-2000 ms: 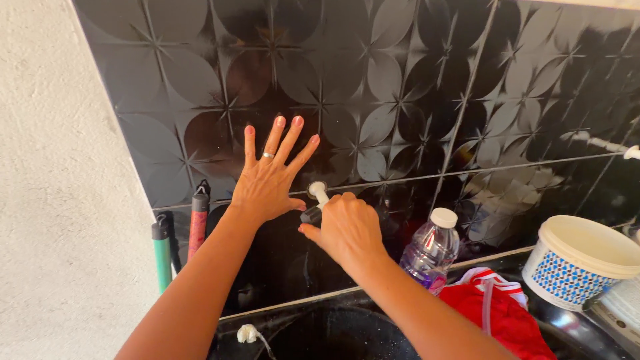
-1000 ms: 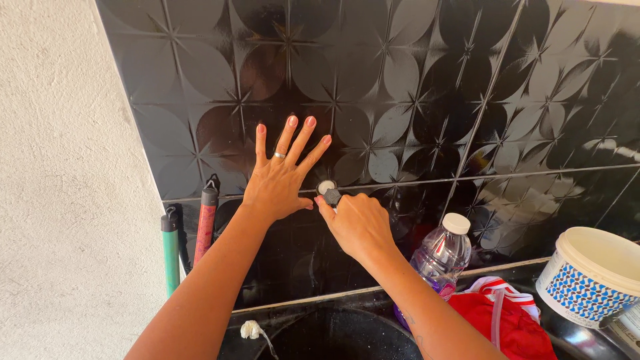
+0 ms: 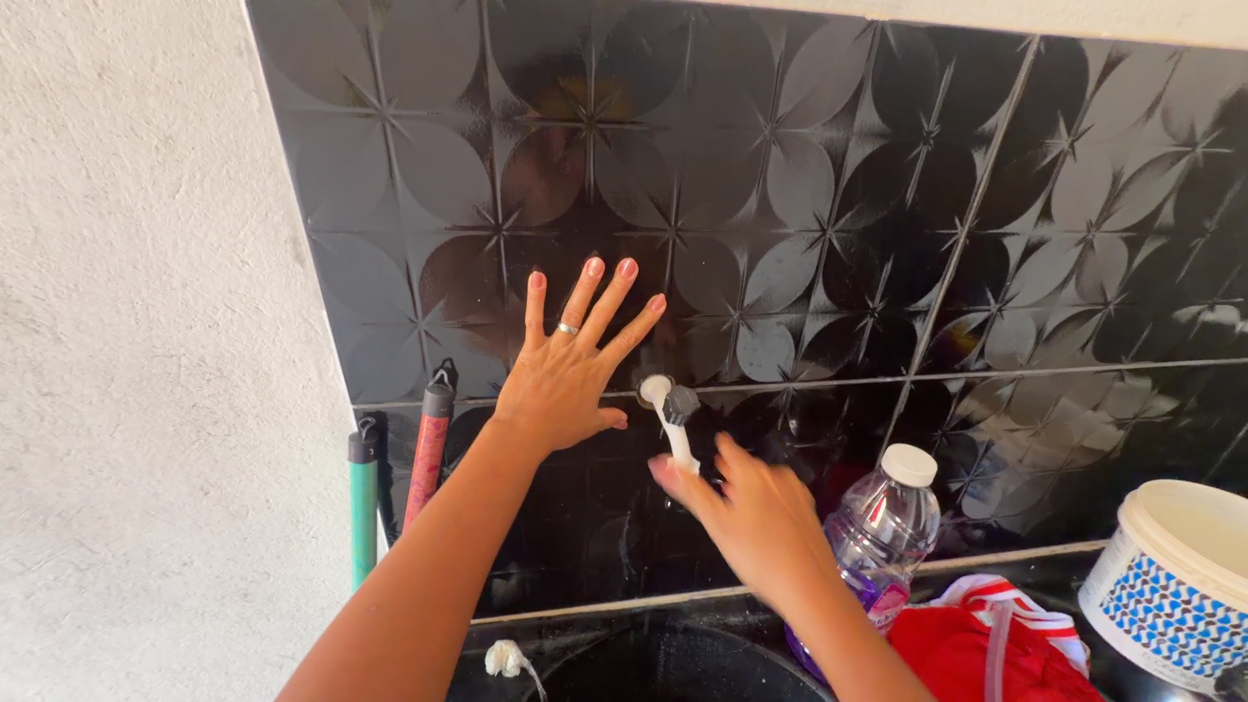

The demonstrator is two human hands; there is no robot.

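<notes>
My left hand (image 3: 561,380) lies flat with spread fingers against the black patterned wall tiles (image 3: 682,224), a ring on one finger. Just right of its thumb, a white plastic tap (image 3: 678,439) with a dark knob (image 3: 682,404) comes out of the wall at the grout line. My right hand (image 3: 765,512) is at the tap's lower end, its thumb near or touching the white spout; the fingers are blurred and apart, off the knob. Whether the thumb makes contact, I cannot tell.
Two capped handles, green (image 3: 363,517) and red (image 3: 427,453), stand at the left. At the lower right are a clear plastic bottle (image 3: 882,526), a red cloth (image 3: 951,653) and a patterned white bucket (image 3: 1160,595). A black basin (image 3: 673,668) lies below, beside a whitish lump (image 3: 504,658).
My right hand has let go of the tap's knob and moved down and to the right of it. My left hand has stayed flat on the tiles.
</notes>
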